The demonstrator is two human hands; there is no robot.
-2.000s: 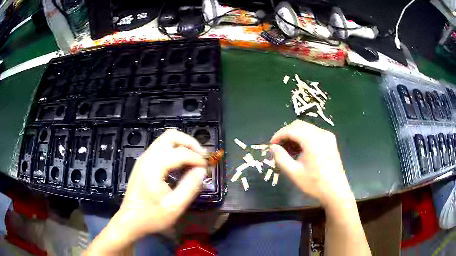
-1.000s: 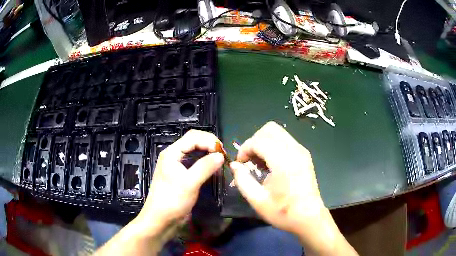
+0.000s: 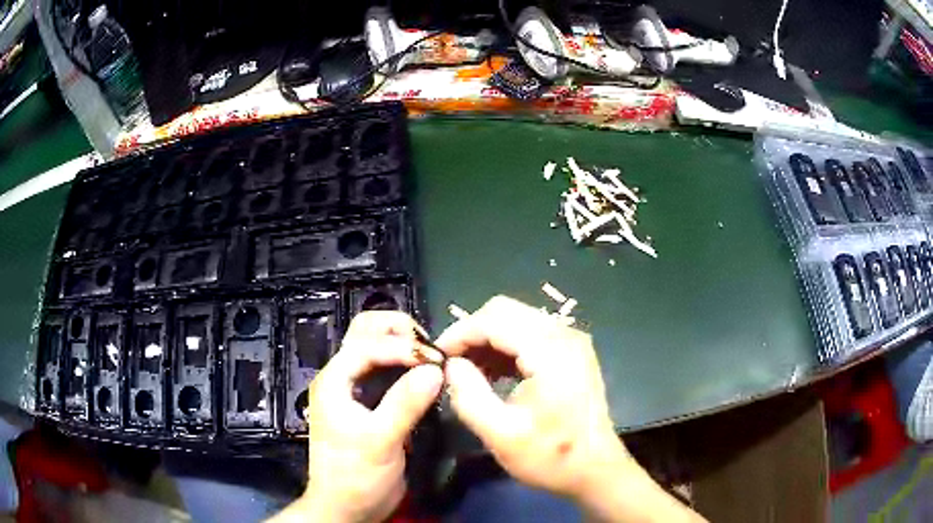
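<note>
My left hand (image 3: 373, 398) pinches a small dark piece (image 3: 430, 348) between thumb and fingers, over the right edge of the black blister tray (image 3: 235, 276). My right hand (image 3: 527, 393) meets it, its fingertips closed at the piece's right end. Whether the right fingers also hold a pale strip cannot be told. A few short pale strips (image 3: 556, 293) show behind my right hand, which hides others on the green mat (image 3: 696, 296). A pile of longer pale sticks (image 3: 604, 207) lies farther back.
A clear tray (image 3: 808, 240) with black oval units (image 3: 856, 291) stands at the right. White scanners (image 3: 539, 43) with cables and a black mouse (image 3: 721, 94) lie at the back. A clear bottle (image 3: 105, 41) is back left. Red stools (image 3: 864, 424) show below the bench.
My right hand has moved left from the near strips to meet my left hand. Both hands have come together at the dark piece. The orange-brown glint at the left fingertips no longer shows. The view has shifted.
</note>
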